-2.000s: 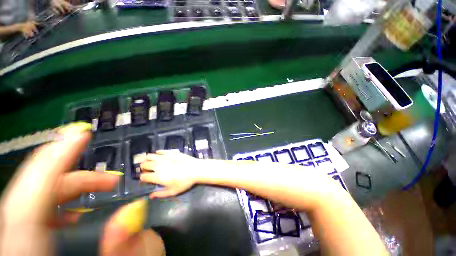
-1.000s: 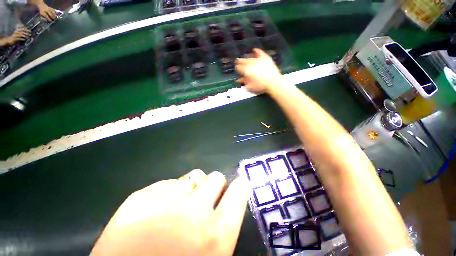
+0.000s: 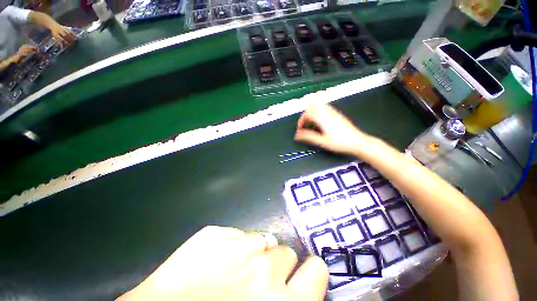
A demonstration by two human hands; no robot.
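Note:
The clear phone tray (image 3: pixel 321 86) lies on the green conveyor belt with black phones in two rows of pockets. The lens tray (image 3: pixel 385 240) lies on the bench at the lower right, with dark-bordered square lenses in a grid. Two loose black frames lie over its front rows. My left hand (image 3: pixel 229 267) is large and overexposed at the bottom, its fingers bent beside the tray's left edge; a small yellowish patch shows on a finger. My right hand (image 3: pixel 327 130) is above the bench near the belt's pale edging, fingers curled. What either hand holds cannot be seen.
Thin metal tweezers (image 3: pixel 297 156) lie below my right hand. At the right are a boxed device (image 3: pixel 450 73), a whitish bottle with metal top (image 3: pixel 436 144), more slim tools and a blue cord. Another person's hands (image 3: pixel 62 35) work over a tray across the belt.
The phone tray has moved from the bench onto the belt and farther right. My right hand has left it and come back toward the bench. My left hand has moved right and down, beside the lens tray.

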